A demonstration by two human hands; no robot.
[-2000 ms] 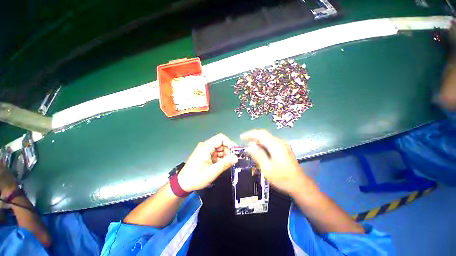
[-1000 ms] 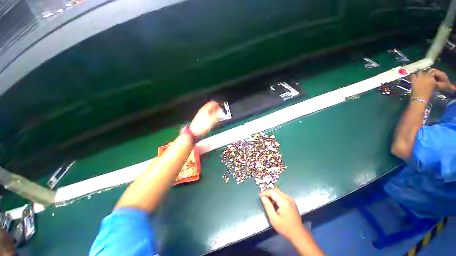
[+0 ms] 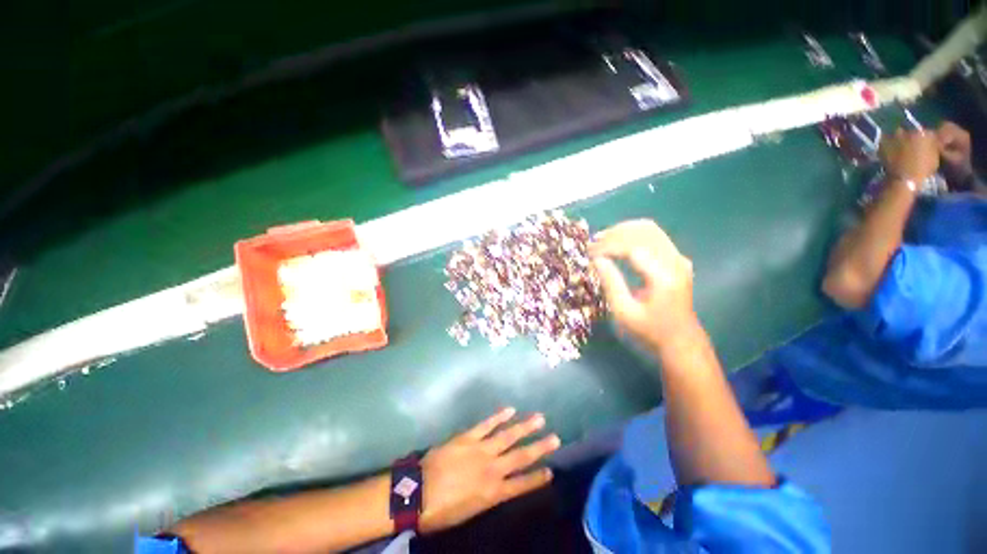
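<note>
A pile of small loose components (image 3: 520, 284), glinting copper, purple and gold, lies on the green bench. My right hand (image 3: 649, 284) is at the pile's right edge with thumb and forefinger nearly together; whether a part is between the fingertips cannot be told. My left hand (image 3: 487, 471) lies palm down with fingers spread at the bench's front edge, empty, a dark red wristband on its wrist. The orange-red parts bin (image 3: 260, 308) stands left of the pile and holds small pale pieces (image 3: 330, 298).
Beyond the white belt edge rail (image 3: 476, 208), a black tray (image 3: 541, 114) on the green conveyor carries two phone bodies (image 3: 465, 121). At the right, another person's hands (image 3: 911, 154) work near more parts. A blue sleeve is close beside my right arm.
My left hand has come back from the phone body on the tray to the bench's front edge. My right hand has moved from the pile's near end to its right side. The view has shifted.
</note>
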